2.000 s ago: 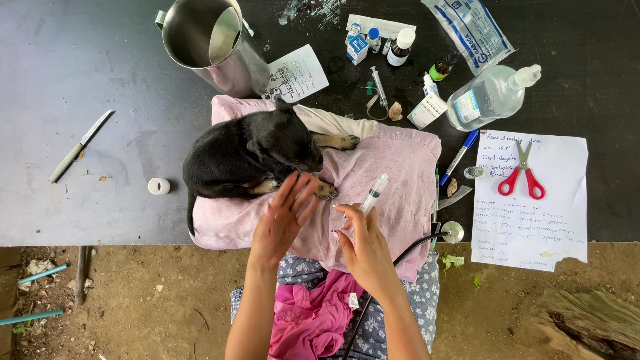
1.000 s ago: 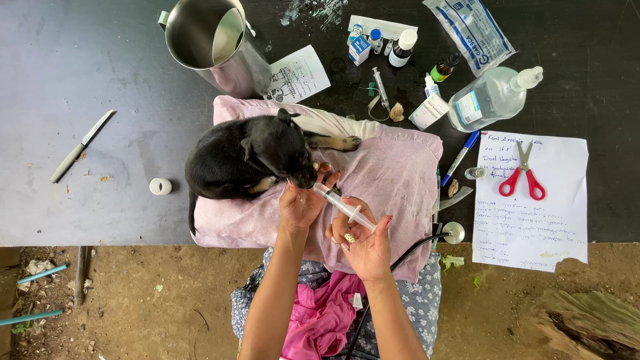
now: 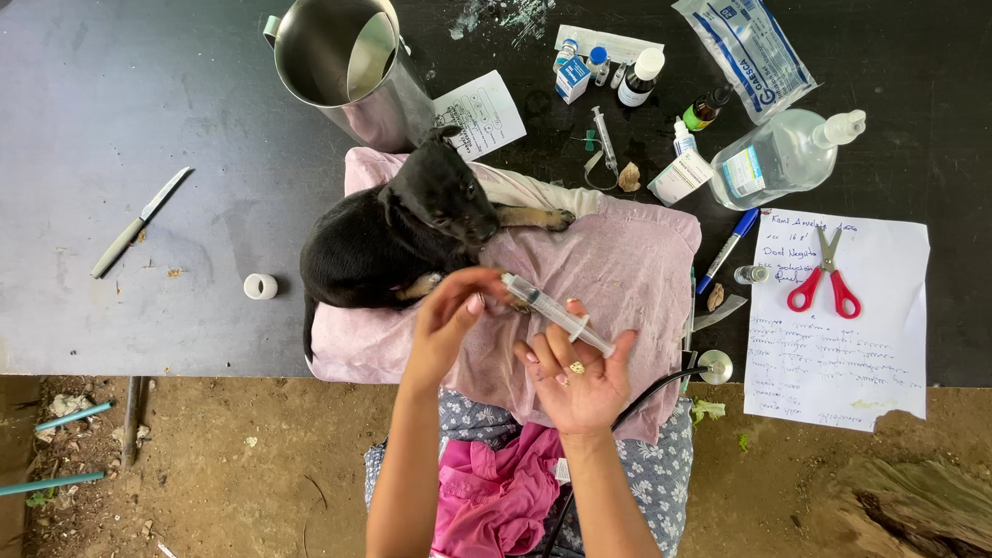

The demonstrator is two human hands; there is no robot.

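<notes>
A black puppy (image 3: 372, 248) with tan paws lies on a pink cloth-covered cushion (image 3: 573, 256), its head raised and turned toward the camera. My right hand (image 3: 581, 376) holds a clear plastic syringe (image 3: 554, 310) between thumb and fingers, the plunger end at the thumb and the tip pointing up and left. My left hand (image 3: 457, 318) is half curled beside the puppy's chest, its fingertips close to the syringe tip; whether they touch it I cannot tell. One of the puppy's paws shows partly behind the syringe.
A metal pitcher (image 3: 356, 85) stands behind the puppy. Vials, bottles (image 3: 642, 77) and a second syringe (image 3: 605, 139) are at the back; a pump bottle (image 3: 783, 159), marker (image 3: 728, 248) and red-handled scissors (image 3: 828, 279) on paper are right. A knife (image 3: 139, 225) and white ring (image 3: 260, 287) lie left.
The syringe tip, at the puppy's mouth a second ago, is now away from it. My left hand has come off the puppy's muzzle, and the puppy has lifted its head.
</notes>
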